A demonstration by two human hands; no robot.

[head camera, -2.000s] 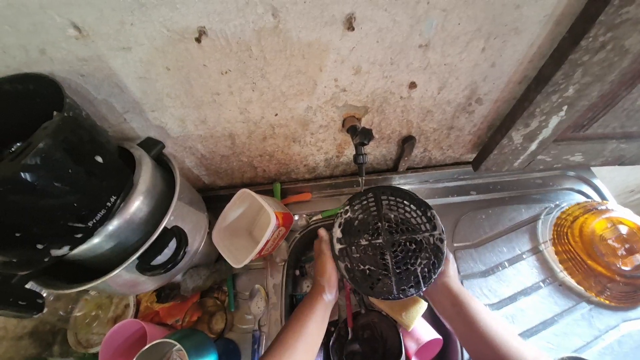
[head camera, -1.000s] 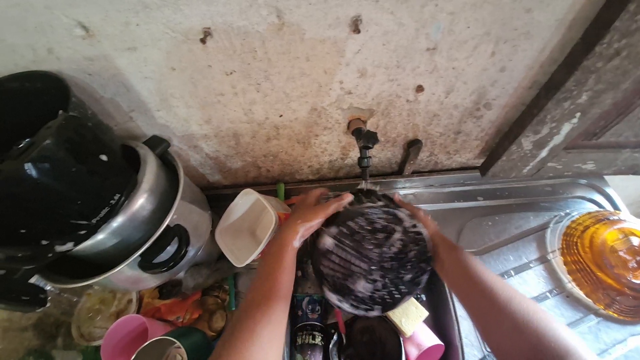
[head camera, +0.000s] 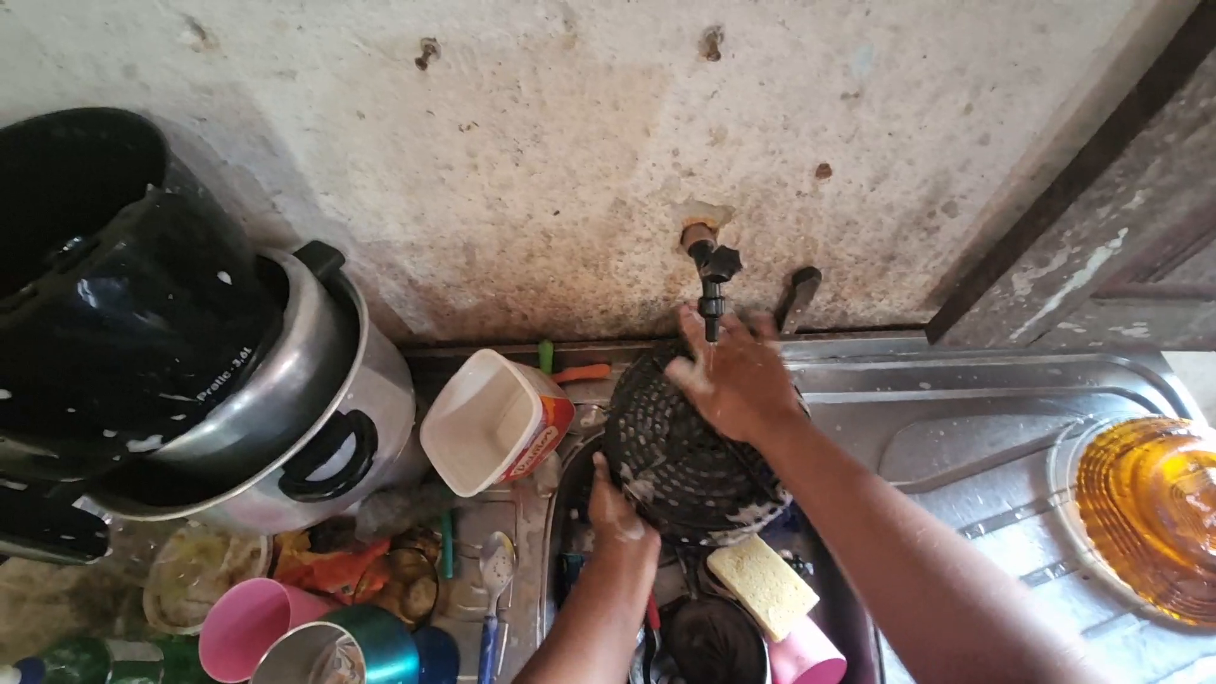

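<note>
A round black perforated basket (head camera: 684, 446) with soap suds on it is tilted over the sink basin, under the black tap (head camera: 712, 294). My left hand (head camera: 617, 518) grips its lower left rim; the fingertips are partly hidden. My right hand (head camera: 736, 375), wet and spread, lies against the upper part of the basket, just below and behind the tap spout. Below the basket a yellow sponge (head camera: 763, 586) rests on a pink cup (head camera: 806, 654), beside a dark pot (head camera: 712, 638).
Stacked pots (head camera: 380, 427) and a black fryer bucket (head camera: 123, 332) stand at left. A white plastic tub (head camera: 484, 423), a slotted spoon (head camera: 496, 570), a pink cup (head camera: 252, 627) and a teal metal cup (head camera: 375, 646) are left of the basin. Amber glass dishes (head camera: 1149, 513) lie on the right drainboard.
The black basket's holes face me again, after its sudsy side showed a second ago. My left hand has moved from the basket's top to its lower left side; my right hand has moved onto its upper face.
</note>
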